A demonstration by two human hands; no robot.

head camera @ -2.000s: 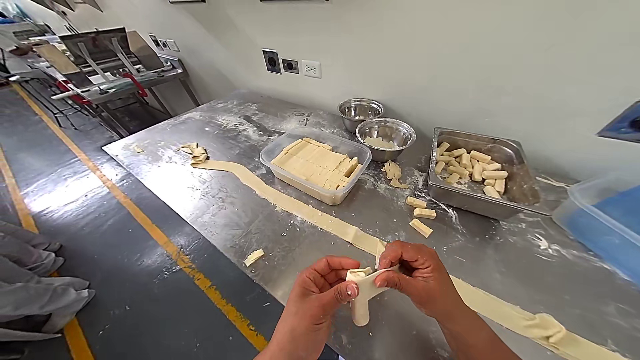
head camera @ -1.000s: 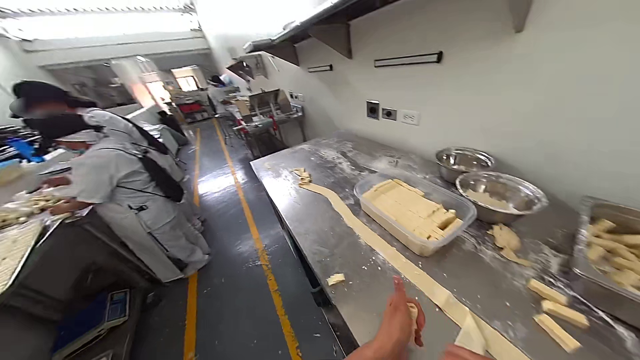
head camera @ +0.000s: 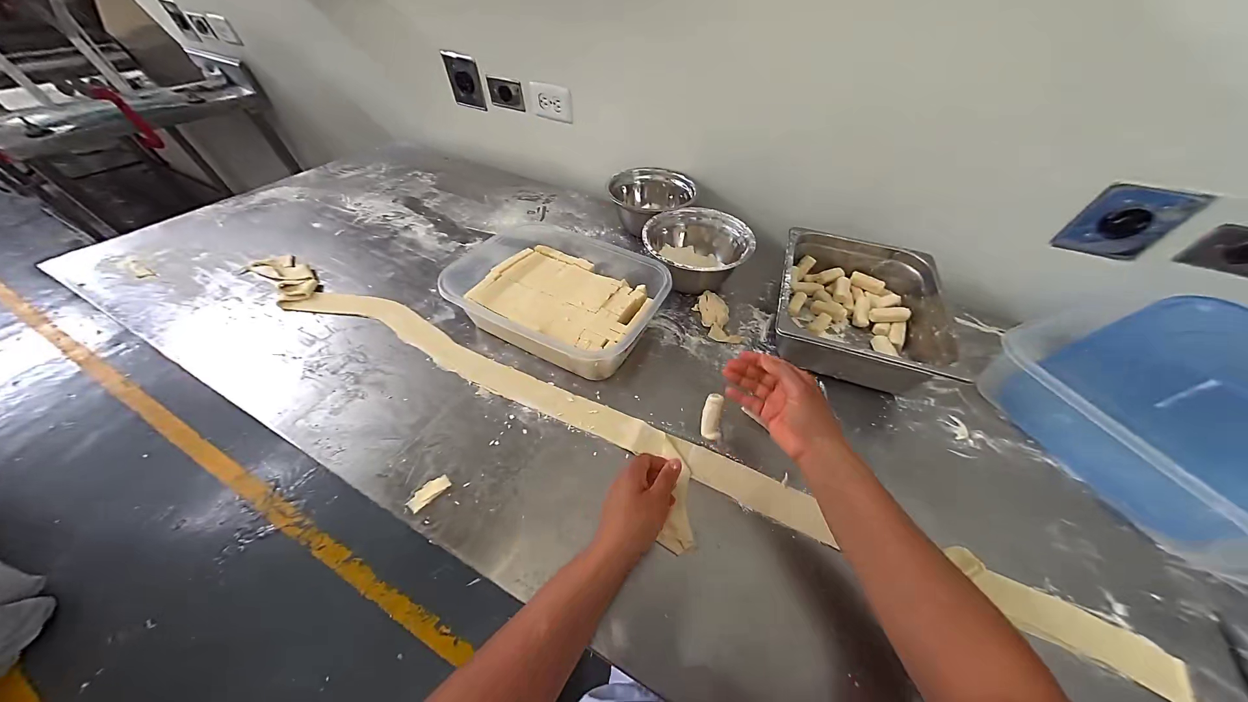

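Observation:
A long strip of rolled dough (head camera: 546, 398) runs diagonally across the floured steel table. My left hand (head camera: 648, 492) pinches a dough flap (head camera: 677, 531) that hangs off the strip's near edge. My right hand (head camera: 780, 398) is raised with its fingers apart and nothing in them, beyond the strip. Just left of its fingertips one dough-covered stick (head camera: 713, 416) lies on the table. A clear plastic tub (head camera: 585, 363) of pale, cut rectangular blocks (head camera: 556, 292) stands behind the strip. Wrapped sticks (head camera: 846, 297) lie heaped in a steel pan (head camera: 858, 366) at the right.
Two steel bowls (head camera: 698, 244) stand by the wall, the nearer holding flour. Dough scraps (head camera: 714, 314) lie behind the strip, at its far left end (head camera: 292, 278) and near the front edge (head camera: 428, 493). A plastic container with blue (head camera: 1150, 400) is at the right.
The view has swung back from the aisle. Two seconds ago both hands held a dough-wrapped piece together; now they are apart. The right hand is farther back, empty, beside a stick on the table.

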